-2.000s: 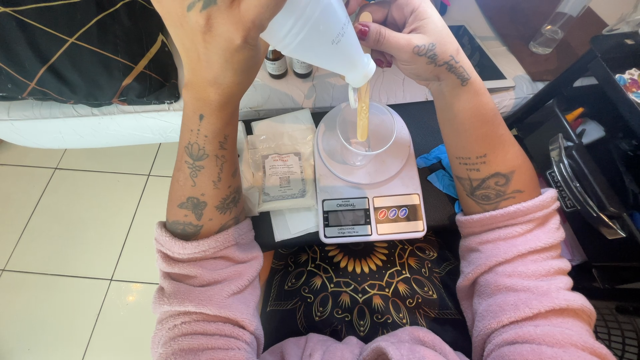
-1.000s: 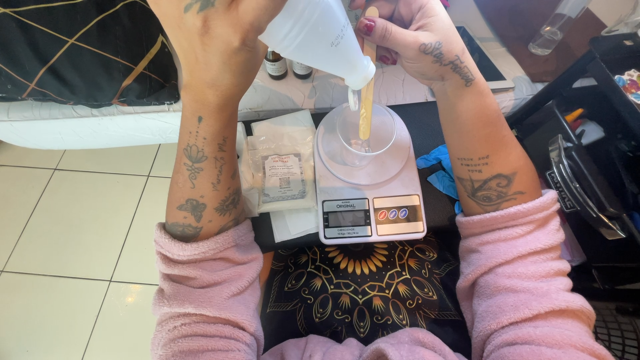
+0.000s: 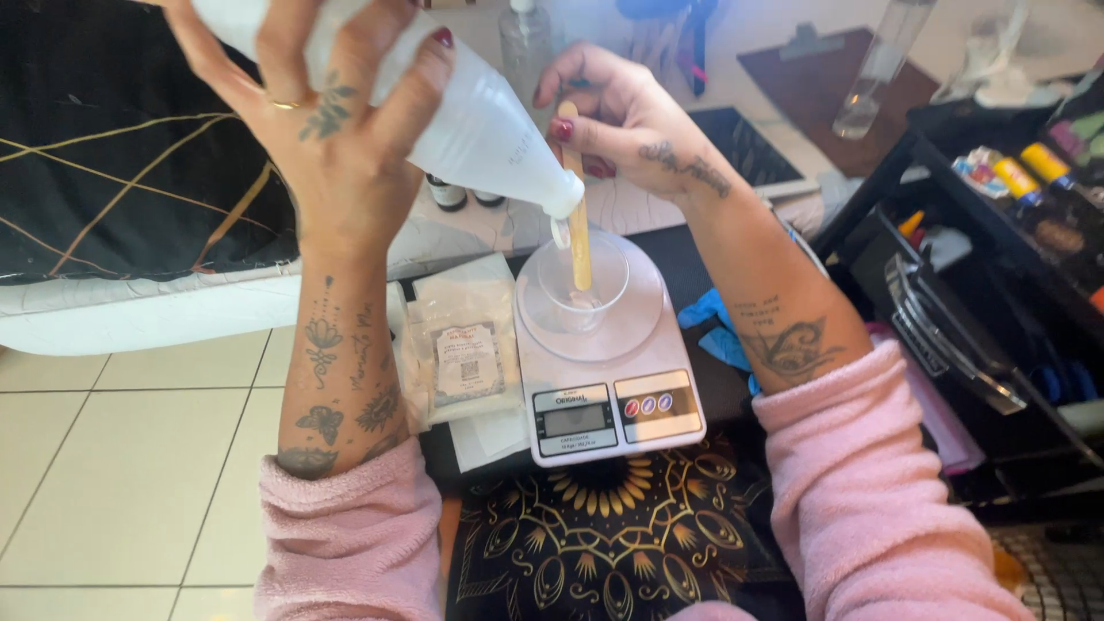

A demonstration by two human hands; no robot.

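Note:
My left hand is closed around a white plastic bottle, tipped with its neck down and to the right. Thick white matter hangs at the bottle's mouth, beside a wooden spatula. That spatula is pinched upright between the fingers of my right hand, its lower end inside a clear plastic cup. A little pale matter lies in the cup, which stands on the round platform of a white digital kitchen scale. The scale's display cannot be read.
Left of the scale lie a clear packet of pale powder and white paper. A blue glove is at its right. Small dark bottles, a clear bottle and a brown clipboard are behind; a black cart stands right.
The spatula stands a little more upright and reaches lower into the cup than two seconds ago. Both hands keep their grips, and the bottle remains tipped.

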